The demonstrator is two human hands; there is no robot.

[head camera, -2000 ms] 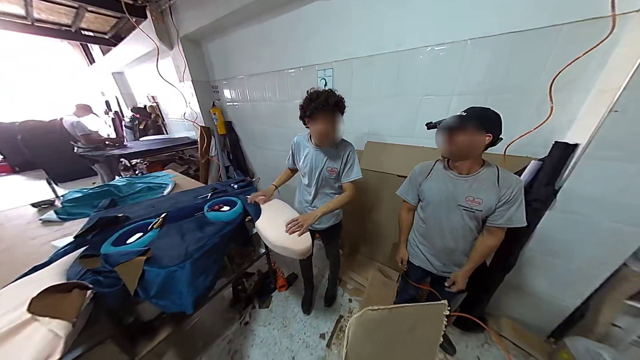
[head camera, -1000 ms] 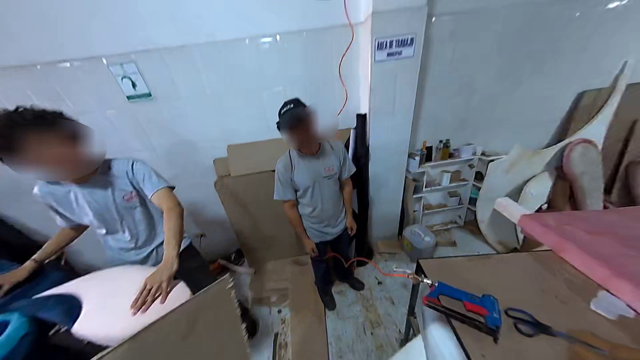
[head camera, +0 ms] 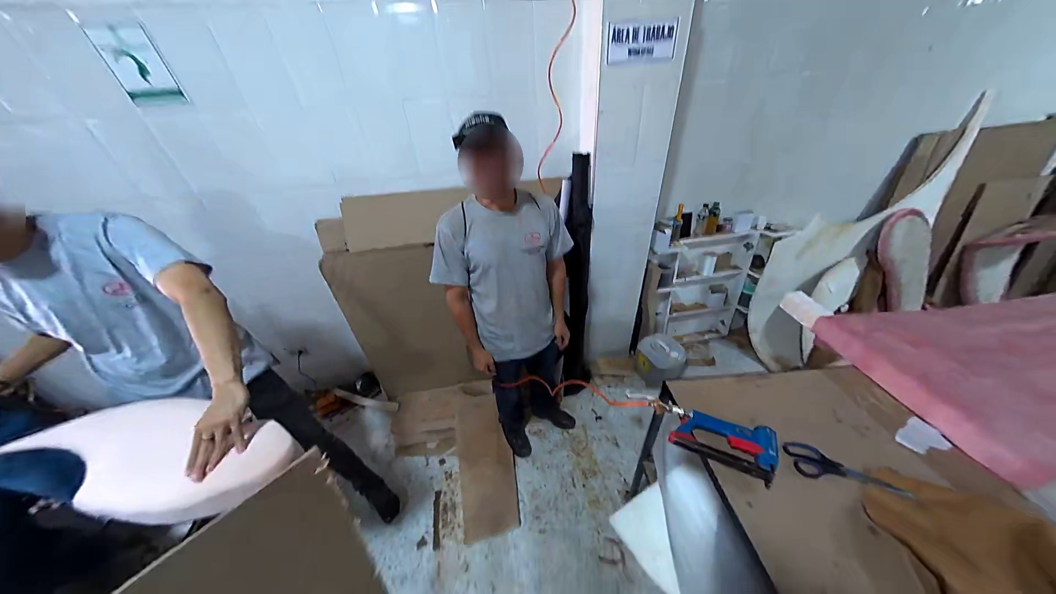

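Observation:
Neither my left hand nor my right hand shows in the head view. On the cardboard-topped table at the right lies a blue and red pneumatic stapler (head camera: 728, 444), joined to an orange air hose (head camera: 606, 398). Dark-handled scissors (head camera: 841, 470) lie just right of it, their blades reaching toward a tan piece of material (head camera: 965, 520). A pink covered panel (head camera: 949, 355) rests across the far side of this table. A cut sheet of cardboard (head camera: 272, 536) stands at the lower left, in front of a pale padded piece (head camera: 157, 458).
A co-worker (head camera: 124, 305) at the left presses a hand on the pale padded piece. Another person (head camera: 507, 272) stands by the wall, on a floor with cardboard strips (head camera: 487, 470). A white shelf (head camera: 701, 280), a grey container (head camera: 660, 359) and pale curved panels (head camera: 784, 289) stand behind the table.
The view has swung right, bringing the stapler and table into sight. The person in the cap stands by the wall throughout. The co-worker's hand stays on the pale padded piece.

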